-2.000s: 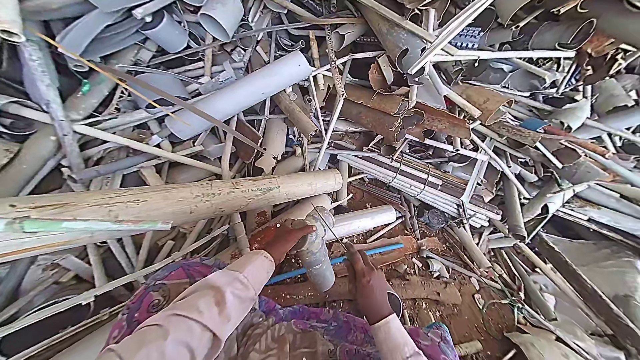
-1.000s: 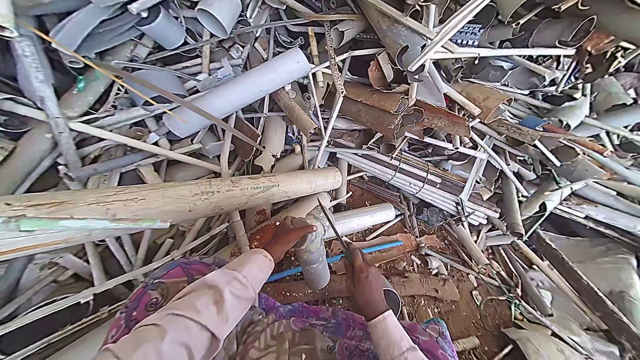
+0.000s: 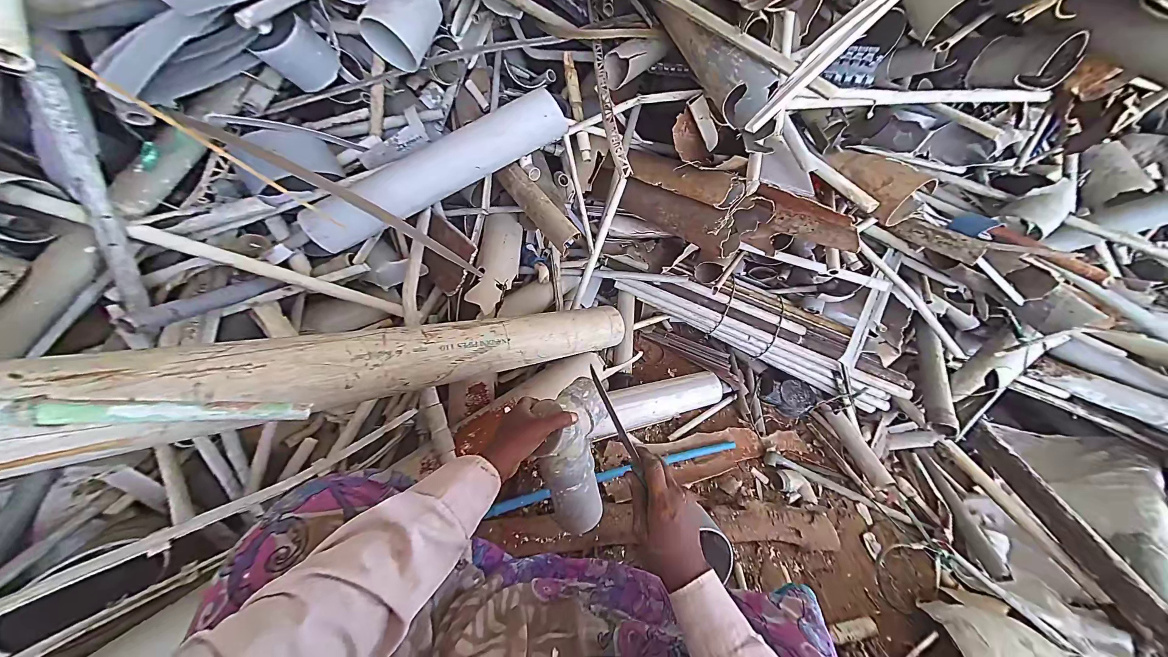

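My left hand (image 3: 516, 436) grips a grey plastic pipe tee fitting (image 3: 573, 465) at its left side, thumb laid over the top. A whitish pipe (image 3: 662, 404) extends from the fitting to the right. My right hand (image 3: 671, 525) is closed around the lower end of a long dark blade, perhaps a knife (image 3: 615, 415). Its tip points up and to the left, beside the fitting where the whitish pipe meets it. Whether the blade touches the plastic cannot be told. Behind the fitting, a thin blue pipe (image 3: 701, 453) lies on the ground.
A long beige pipe (image 3: 438, 351) reaches in from the left above my left hand. A grey pipe (image 3: 438, 169) lies on the scrap heap beyond. Bundled thin white pipes (image 3: 757, 338) and broken brown pipe pieces (image 3: 703, 205) are ahead to the right. Patterned cloth (image 3: 547, 593) covers my lap.
The blade in my right hand now points more steeply up and to the left than two seconds ago. My left hand stays on the fitting.
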